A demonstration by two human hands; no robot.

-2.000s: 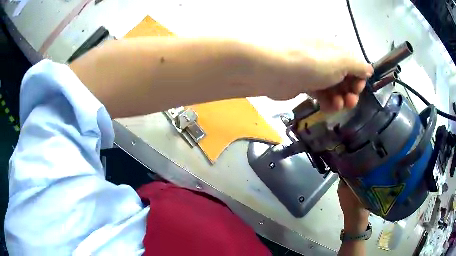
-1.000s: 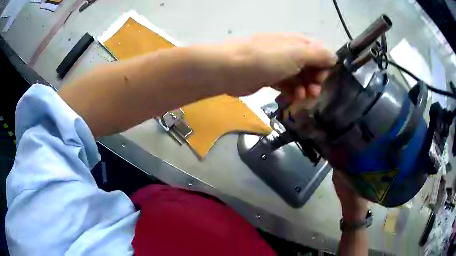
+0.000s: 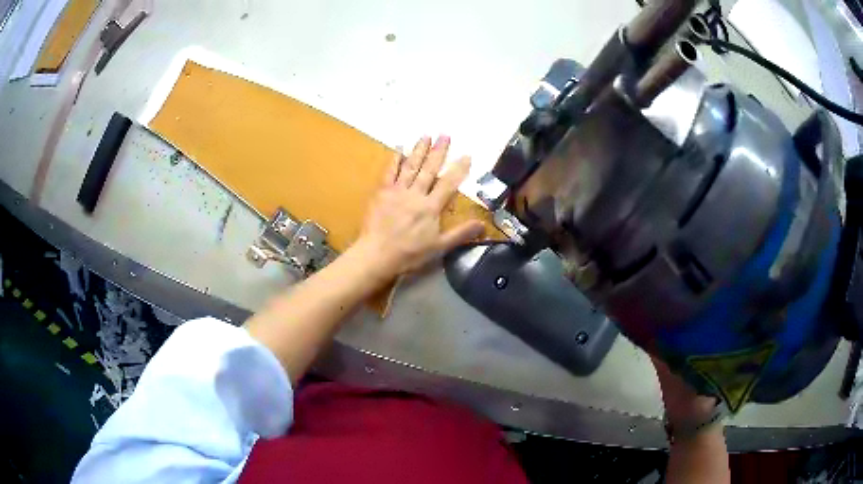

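The tan-orange pattern template point(image 3: 274, 142) lies on white fabric plies point(image 3: 163, 90), which show along its far edge and left end. My left hand point(image 3: 412, 213) lies palm down on the template near its right end, fingers spread. A silver cloth clamp point(image 3: 295, 241) sits on the template's near edge, left of my wrist. The straight knife cutter point(image 3: 662, 217) stands at the right, its base plate point(image 3: 530, 302) on the table and its shiny guard at the template's right tip. My right hand point(image 3: 689, 402) shows only around the wrist; the motor hides its fingers.
A black bar weight point(image 3: 104, 163) lies left of the template. A dark clip point(image 3: 118, 38) and a second tan template point(image 3: 66, 36) on white pieces lie at the far left. A cord point(image 3: 785, 76) runs behind the cutter. White scraps point(image 3: 118, 331) litter the floor beyond the riveted table edge point(image 3: 407, 373).
My left hand has left the top of the cutter and come down onto the template. The view has shifted, with more of the template and far left showing. The cutter's guard remains near the template's tip.
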